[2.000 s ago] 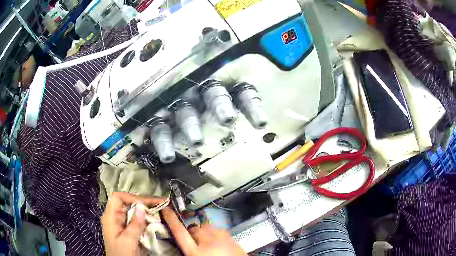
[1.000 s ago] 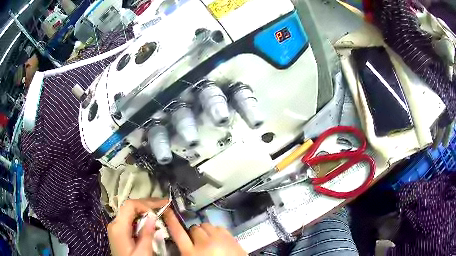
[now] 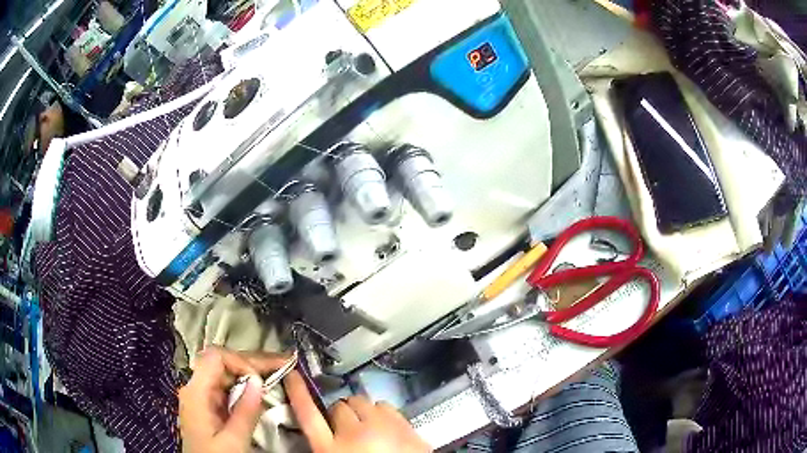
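Note:
The white overlock machine (image 3: pixel 460 133) fills the middle, its four grey tension knobs in a row. Cream fabric (image 3: pixel 221 327) lies at the machine's left front, below the needle area (image 3: pixel 305 341). My left hand (image 3: pixel 217 403) pinches a folded cream edge between thumb and fingers, just left of the presser foot. My right hand (image 3: pixel 354 420) is beside it, index finger extended to the cream edge near the foot, other fingers curled. Its lower part is cut off by the frame edge. Whether its thumb grips cloth is hidden.
Striped dark fabric (image 3: pixel 97 292) is heaped at left. Red-handled scissors (image 3: pixel 650 305) and a yellow-orange handled tool (image 3: pixel 515 270) lie on the right front. A phone (image 3: pixel 674 155) lies on cream cloth at right. A blue crate (image 3: pixel 752 287) is lower right. A greyish strand (image 3: pixel 491 398) hangs at the table edge.
The view has shifted slightly, so the machine sits a little further left. My hands stay at the needle area, and the pinched cream edge and fingers have shifted slightly.

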